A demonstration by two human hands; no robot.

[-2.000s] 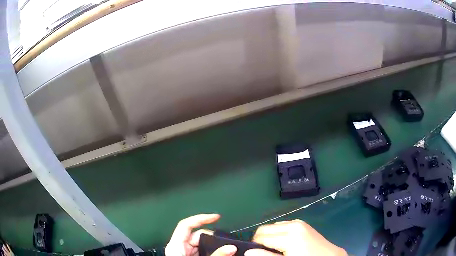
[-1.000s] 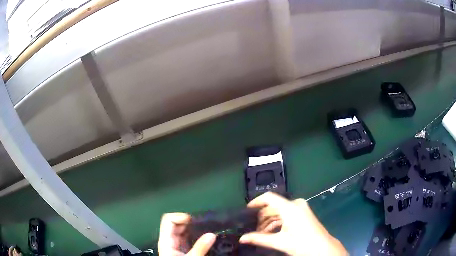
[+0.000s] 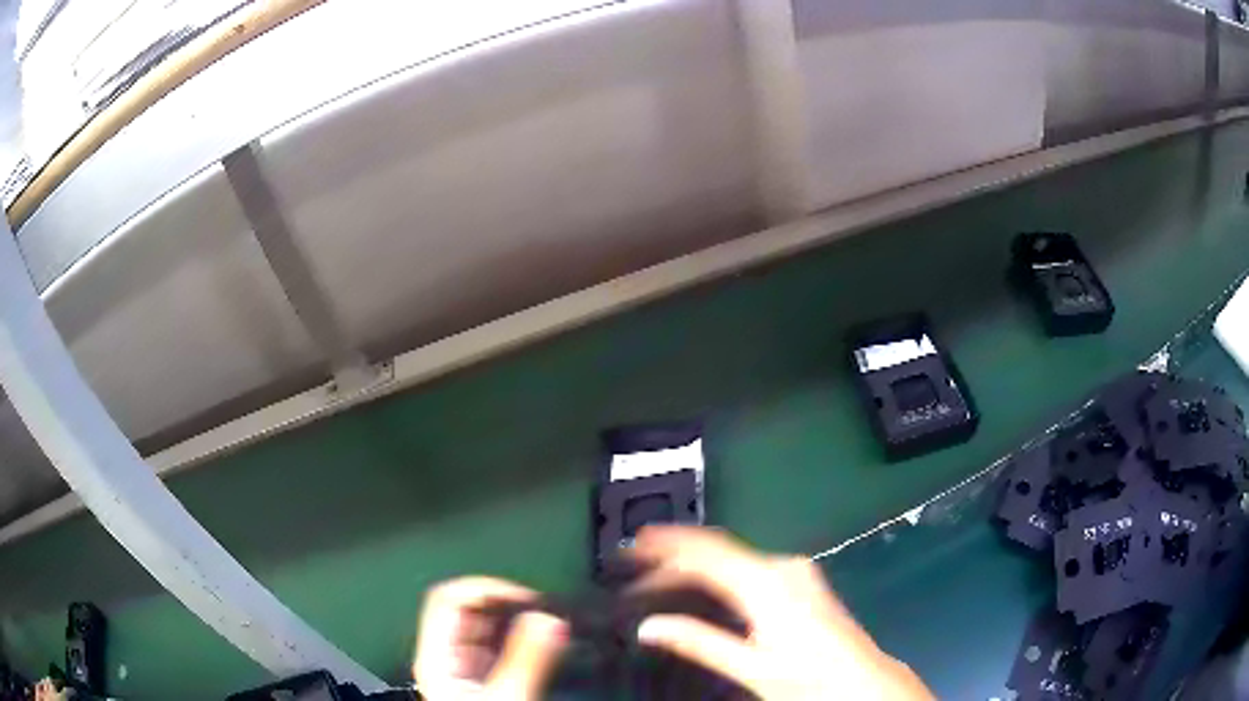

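My left hand (image 3: 480, 641) and my right hand (image 3: 747, 609) are at the bottom middle, both blurred. Between them they hold a dark housing (image 3: 603, 644), with fingers and thumbs on its two sides. Its details are too blurred to tell. Just behind my right fingers a black housing with a white label (image 3: 655, 473) lies on the green conveyor, its near end partly hidden by my hand. A pile of flat black panels (image 3: 1116, 534) with small pale marks lies on the bench at the right.
Two more black housings (image 3: 915, 390) (image 3: 1063, 285) lie on the conveyor (image 3: 452, 507) to the right. Another black unit (image 3: 85, 646) is at the far left, near someone's fingers (image 3: 52, 690). A pale curved upright (image 3: 130, 479) stands at left. A dark object (image 3: 295, 687) is at the bottom edge.
The housings on the conveyor have moved left. My hands have turned the held piece from a tilted to a flatter, broader view and shifted slightly left.
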